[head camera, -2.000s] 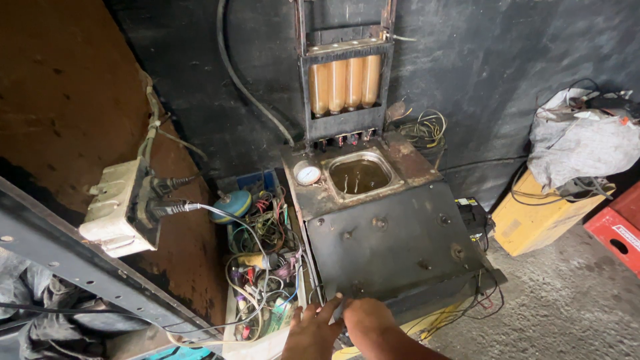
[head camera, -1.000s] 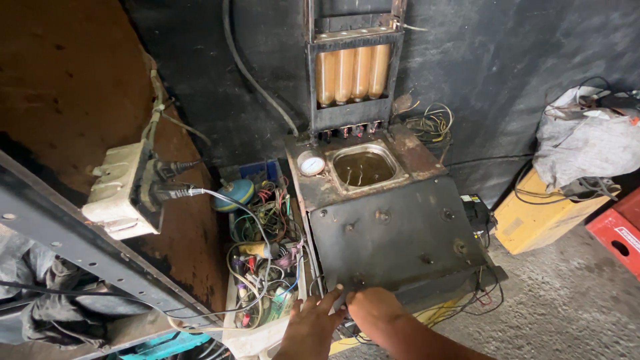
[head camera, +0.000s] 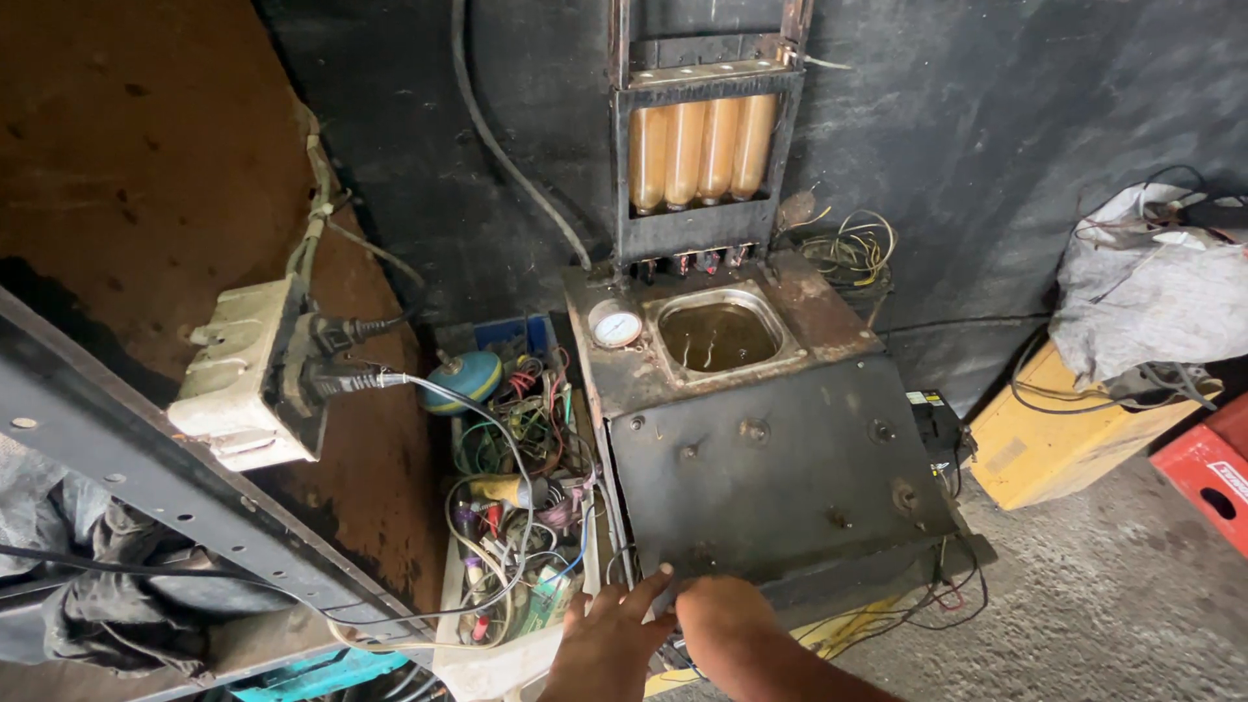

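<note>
My left hand (head camera: 612, 634) lies with spread fingers at the lower left corner of a dark metal panel (head camera: 780, 487), its fingertips at the panel's edge. Right beside it, my right hand (head camera: 721, 614) reaches down at the same edge; its fingers are hidden, so its grip cannot be told. The panel is the sloping front of a grimy bench machine. Behind the panel are a round pressure gauge (head camera: 615, 324) and a square metal basin (head camera: 721, 333) of brownish liquid. Above stands a black frame (head camera: 697, 234) with several glass tubes (head camera: 682, 151) of amber liquid.
A bin (head camera: 585, 419) of tangled wires and tools stands left of the machine. A white socket box (head camera: 249, 375) with plugs hangs on the left. A cable crosses toward the bin. A yellow box (head camera: 1043, 439) and a red case (head camera: 1214, 468) stand at the right.
</note>
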